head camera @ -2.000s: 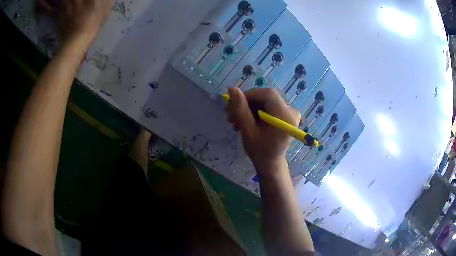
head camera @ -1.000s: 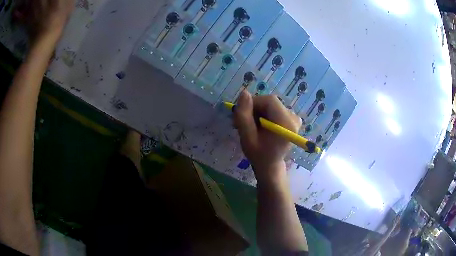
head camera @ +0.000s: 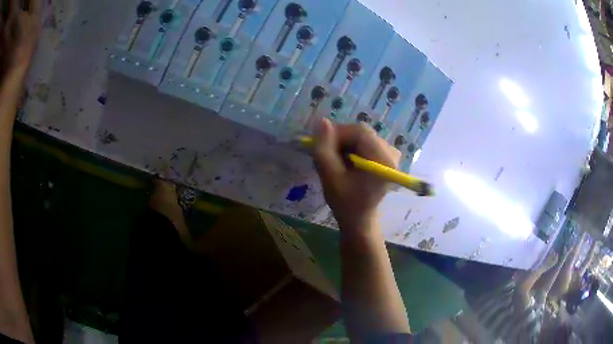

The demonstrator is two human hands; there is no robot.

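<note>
A row of several light-blue retail boxes [head camera: 265, 47] with dark round-headed product pictures lies side by side on the table. My right hand [head camera: 356, 164] is closed around a yellow pen [head camera: 386, 173] with a dark end. The pen's tip points left, at the near edge of the boxes; I cannot tell whether it touches them. The hand covers part of the boxes at the right. My left hand [head camera: 19, 44] is at the top left edge, dark and cut off by the picture's rim; its fingers cannot be made out.
The white table [head camera: 511, 154] is stained along its near edge and shows bright reflections. A brown carton [head camera: 269, 269] stands below the table's edge over the green floor. Another person's arms and striped clothing [head camera: 497, 302] show at the lower right.
The row of boxes has moved left in the view, with more boxes showing on the left. My left hand has moved further toward the left rim. The other person has come into view.
</note>
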